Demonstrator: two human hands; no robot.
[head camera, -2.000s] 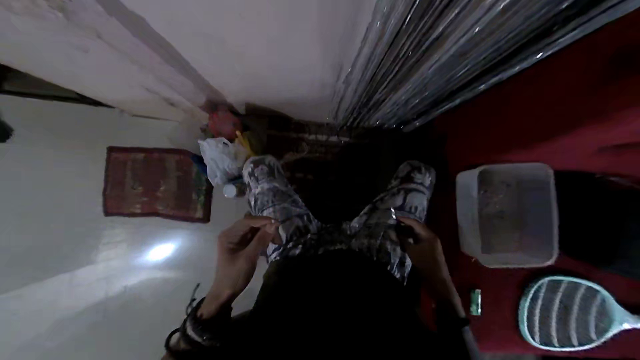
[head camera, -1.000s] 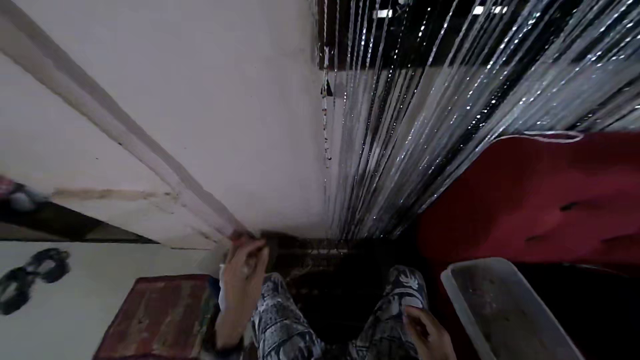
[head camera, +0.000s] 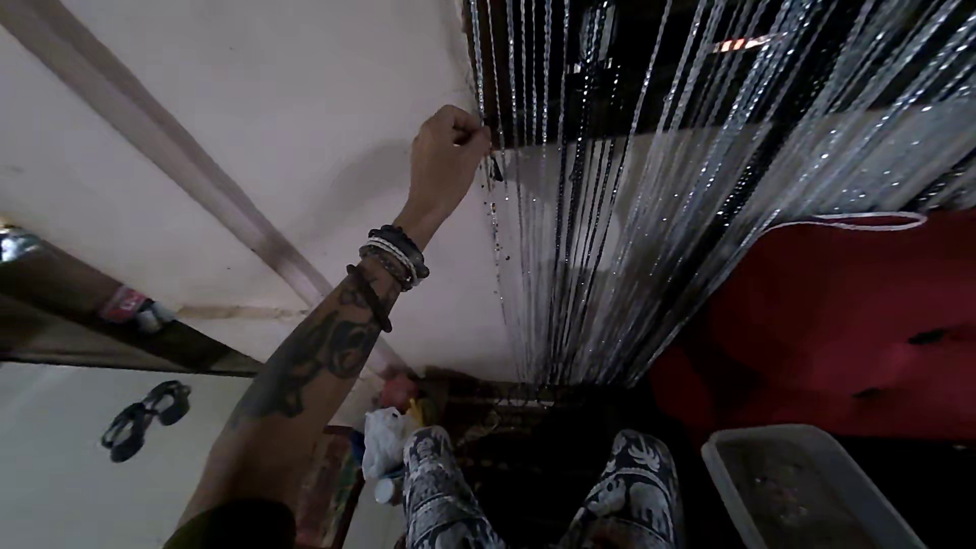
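Note:
My left hand (head camera: 450, 156) is raised to the left edge of a string curtain (head camera: 602, 229) of silvery and black strands. Its thumb and forefinger are pinched together at one of the outermost strands. Just below the fingertips hangs a small dark piece (head camera: 496, 168), and a thin beaded strand (head camera: 496, 236) runs down from there along the wall. Bracelets circle the wrist of this arm. My right hand is out of sight; only a bit of skin shows at the bottom edge by my right knee.
A pale wall (head camera: 305, 114) stands at the left. Red tufted upholstery (head camera: 823, 320) is at the right, above a translucent plastic tub (head camera: 793, 438). A white plastic bag (head camera: 383, 442) lies by my left knee. Sandals (head camera: 145, 415) rest on the floor at far left.
My left hand has gone up from near my knees to the curtain's left edge. My right hand, visible over the right knee before, has dropped out of view. The view has tilted upward.

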